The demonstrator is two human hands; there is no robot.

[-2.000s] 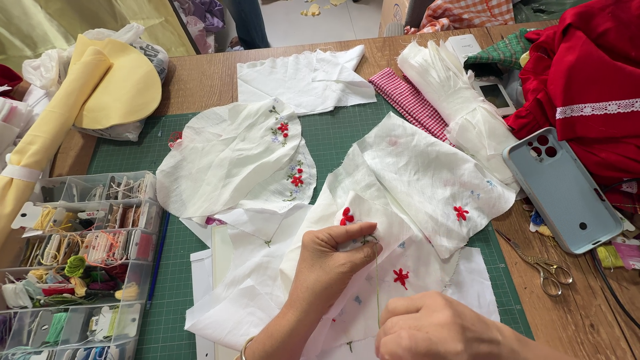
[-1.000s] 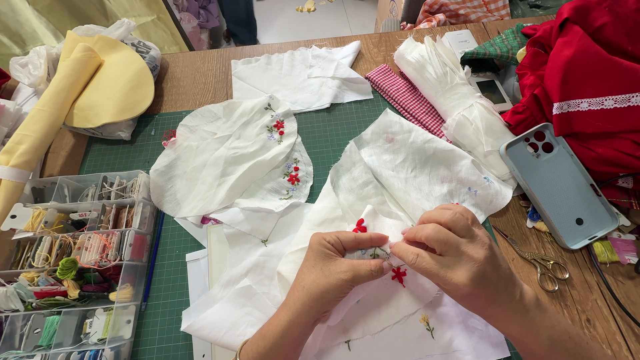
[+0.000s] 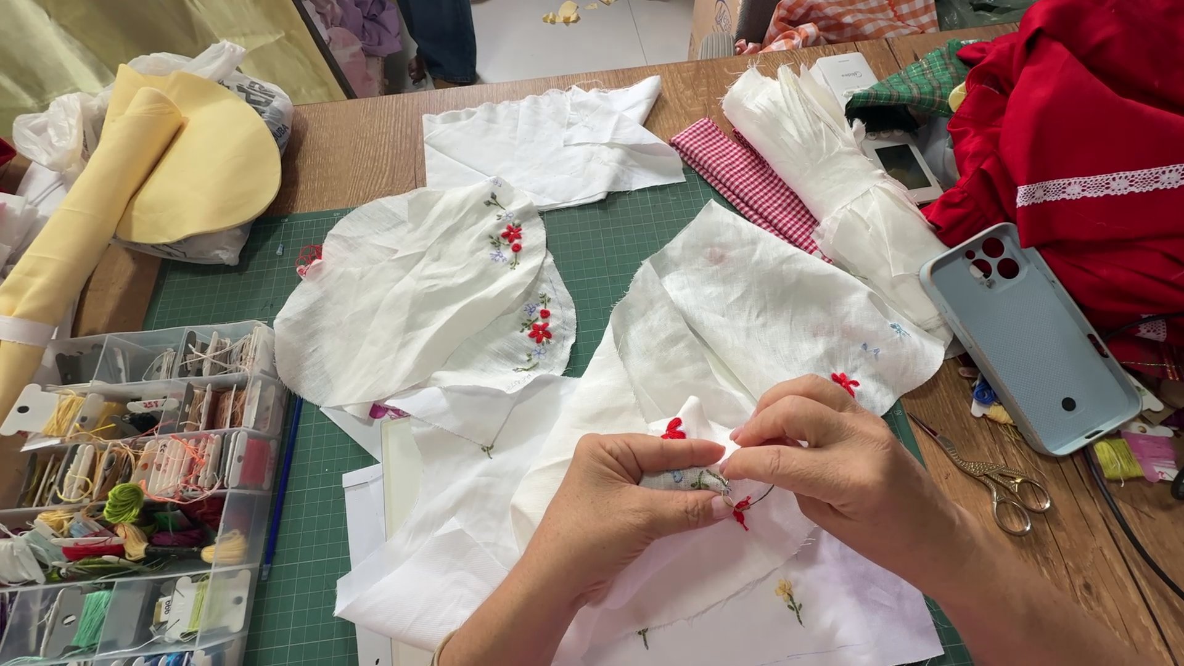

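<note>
My left hand [image 3: 638, 495] pinches a fold of white embroidered cloth [image 3: 777, 314] between thumb and fingers, with red flowers showing above and below the pinch. Touching the same spot, the fingertips of my right hand [image 3: 823, 458] are closed; a dark curved thread runs just below them. Whether they hold a needle is hidden. Under both hands lies more white cloth with a small yellow embroidered flower [image 3: 786, 592]. To the left, a rounded white piece [image 3: 398, 287] bears red and blue embroidered flowers.
A clear compartment box [image 3: 264, 407] of embroidery floss stands left on the green cutting mat [image 3: 592, 231]. At right are stork-shaped scissors [image 3: 985, 476], a light blue phone case [image 3: 1036, 342], red fabric [image 3: 1064, 120] and red gingham [image 3: 740, 180]. Yellow fabric [image 3: 203, 166] lies upper left.
My right hand, apart from the left and lower two seconds ago, has come up to the left hand's fingertips. The left hand has kept its pinch on the cloth.
</note>
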